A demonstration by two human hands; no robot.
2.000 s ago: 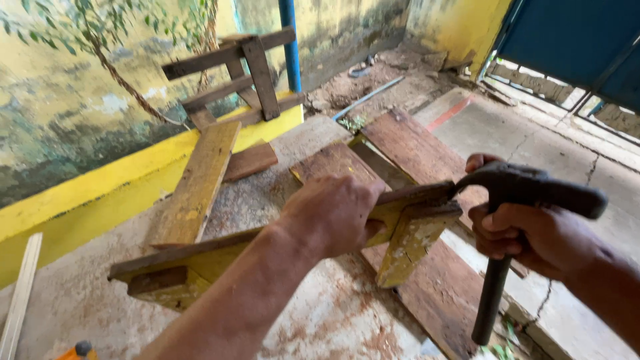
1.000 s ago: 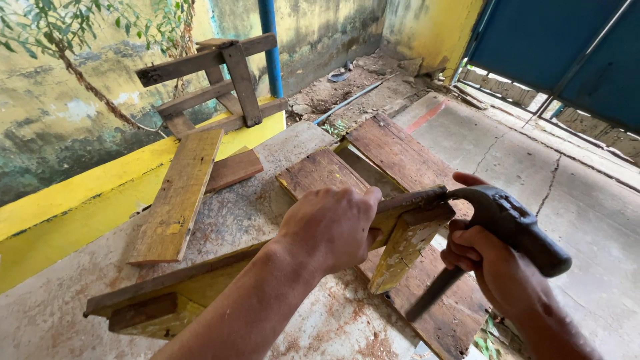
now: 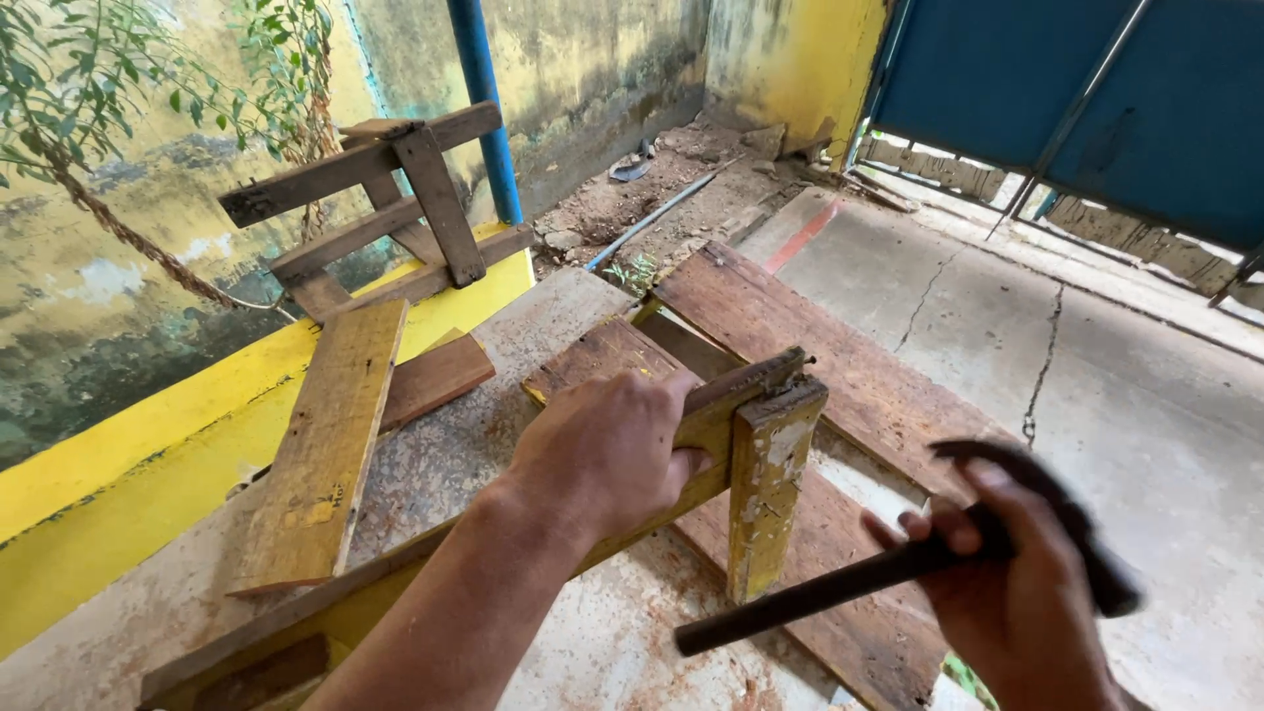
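My left hand (image 3: 607, 454) grips a long yellow-painted wooden board (image 3: 706, 444) near its far end. A short yellow wooden piece (image 3: 775, 484) is joined across that end and points downward. A small nail (image 3: 810, 361) sticks out at the board's tip. To the right, my right hand (image 3: 1017, 583) holds a dark claw hammer (image 3: 839, 588) close to its head, the handle pointing left. The hammer is apart from the board and slightly blurred. Several brown wooden planks (image 3: 810, 346) lie beneath and beyond the board.
A loose plank (image 3: 321, 444) and a shorter reddish board (image 3: 434, 380) lie at left. A wooden frame (image 3: 365, 197) leans by a blue pole (image 3: 484, 109) on the yellow ledge (image 3: 148, 454). Rubble and a pipe (image 3: 662, 217) lie by the wall; a blue gate (image 3: 1155, 128) stands at right.
The hammer's claw was at the board's end in the earlier frames; now my right hand has drawn it away to the right and its handle has swung leftward. My left hand keeps its grip.
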